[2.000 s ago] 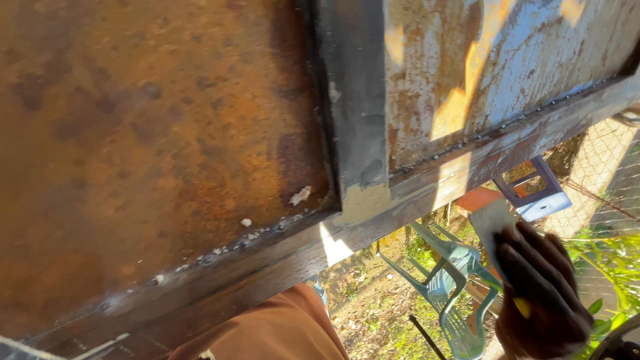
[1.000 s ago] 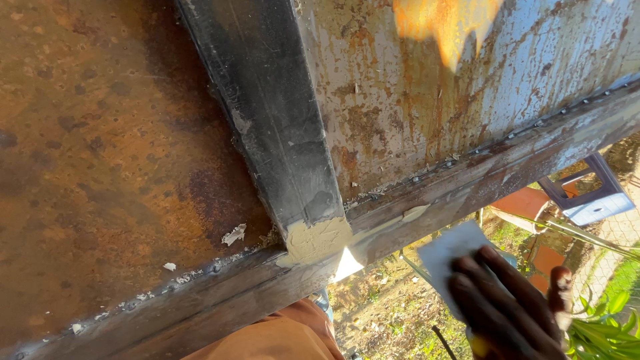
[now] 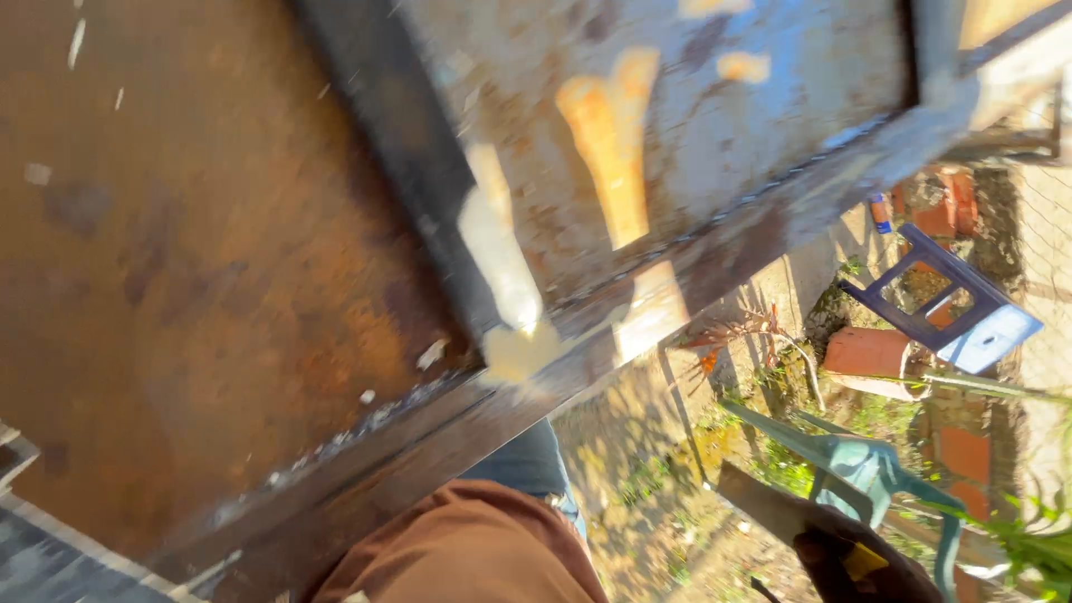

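My right hand (image 3: 896, 578), blurred and dark at the lower right, holds a flat scraper blade (image 3: 758, 501) that points up and left. A small yellow patch shows at the hand. The blade is apart from the rusty metal frame rail (image 3: 720, 260). Where the dark upright metal bar (image 3: 394, 159) meets that rail, a patch of cream filler (image 3: 521, 356) covers the joint. Rust-brown sheet metal (image 3: 209, 234) lies left of the bar, and a grey-blue rusted panel (image 3: 536, 92) lies right of it. My left hand is not in view.
Below the rail, brown cloth (image 3: 469, 544) and blue denim (image 3: 528, 465) show. A green plastic chair (image 3: 863, 469) stands beyond the scraper. Farther right are a terracotta pot (image 3: 867, 360), a dark blue frame-like object (image 3: 938, 289) and green leaves (image 3: 1038, 536).
My right hand with the scraper has moved lower in view, and the blade's broad pale face is now turned to a darker, narrower side. The view has shifted, showing more ground.
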